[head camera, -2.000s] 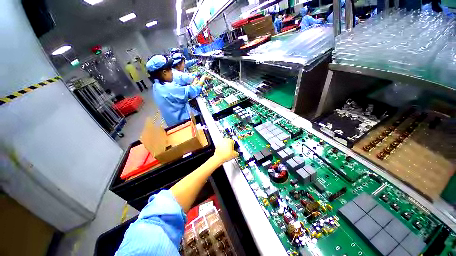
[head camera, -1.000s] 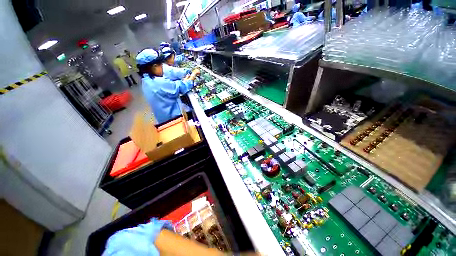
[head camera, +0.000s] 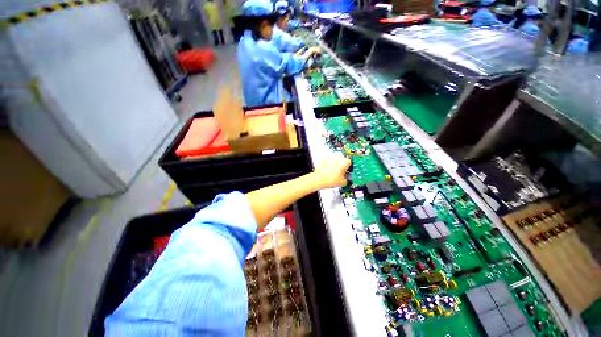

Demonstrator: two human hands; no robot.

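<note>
My left hand (head camera: 333, 171) is bare and reaches from the lower left to the near edge of the large green circuit board (head camera: 379, 242). Its fingers are closed around a small dark lump (head camera: 348, 172), which looks like a dark coil and is mostly hidden by the fingers. The lump is at the board surface; I cannot tell if it is seated. A clear blister tray with rows of dark coils (head camera: 271, 289) lies in the near black bin, partly behind my sleeve. My right hand is not in view.
The white conveyor edge (head camera: 352, 289) runs along the board. A second black bin (head camera: 230, 161) holds an open cardboard box (head camera: 265, 141). Parts shelves stand at the right, with a tan holder (head camera: 560, 247). A person in blue (head camera: 262, 66) works farther up the line.
My left hand has moved from low over the near bin, cut off by the picture's bottom, up to the board's near edge. The view has turned, shifting the scene.
</note>
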